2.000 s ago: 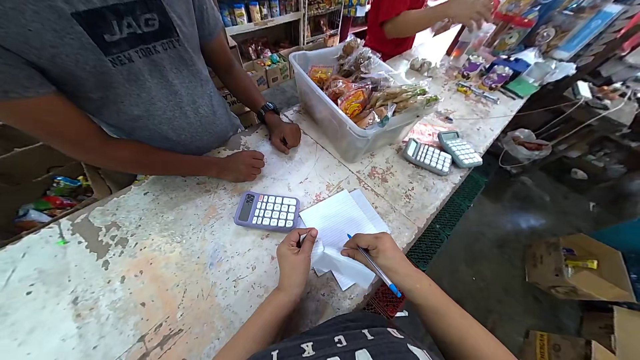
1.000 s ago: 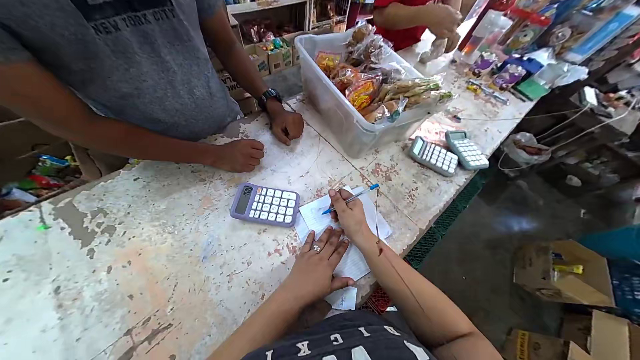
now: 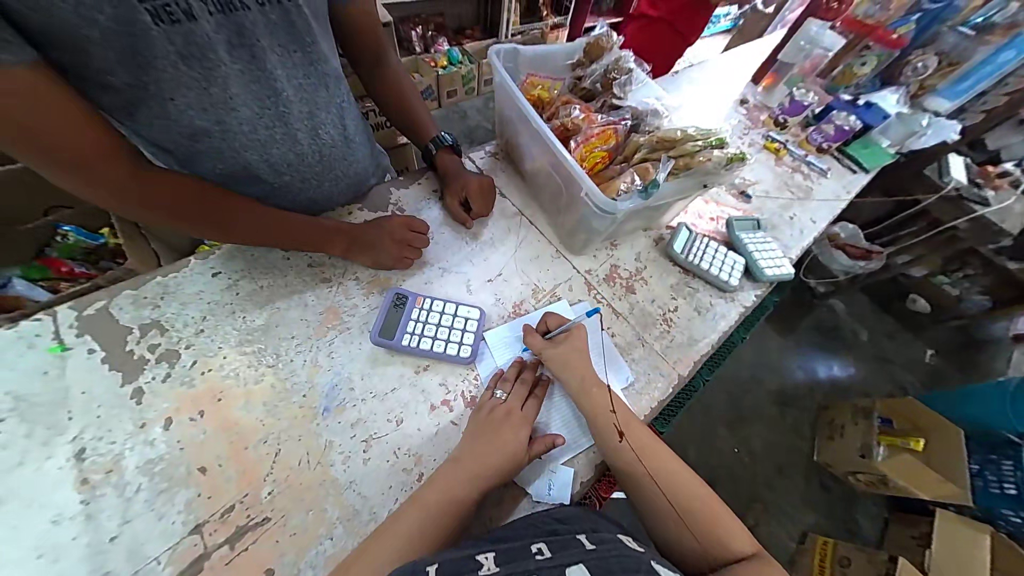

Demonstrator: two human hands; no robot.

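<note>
Sheets of lined paper (image 3: 565, 418) lie on the worn painted counter (image 3: 264, 400) in front of me. My right hand (image 3: 562, 349) grips a blue ballpoint pen (image 3: 573, 322), its tip at the upper part of the paper. A dark string runs from the pen's end along my right forearm. My left hand (image 3: 502, 422), with a ring on one finger, rests flat on the sheets, fingers apart. A purple calculator (image 3: 430, 326) lies left of the paper. A small slip with handwriting (image 3: 552, 484) lies by the counter's near edge.
Across the counter, a person in a grey shirt rests both fists (image 3: 392, 242) on it. A clear plastic bin (image 3: 560, 192) holds bagged goods. Two grey-green calculators (image 3: 706, 256) lie right of it. Another person in red (image 3: 660, 32) stands beyond. Cardboard boxes (image 3: 896, 452) sit on the floor at right.
Two seconds ago both hands were at the paper's lower part, the pen pointing down to the right. My left hand has since flattened on the sheets, and my right has brought the pen tip to the paper.
</note>
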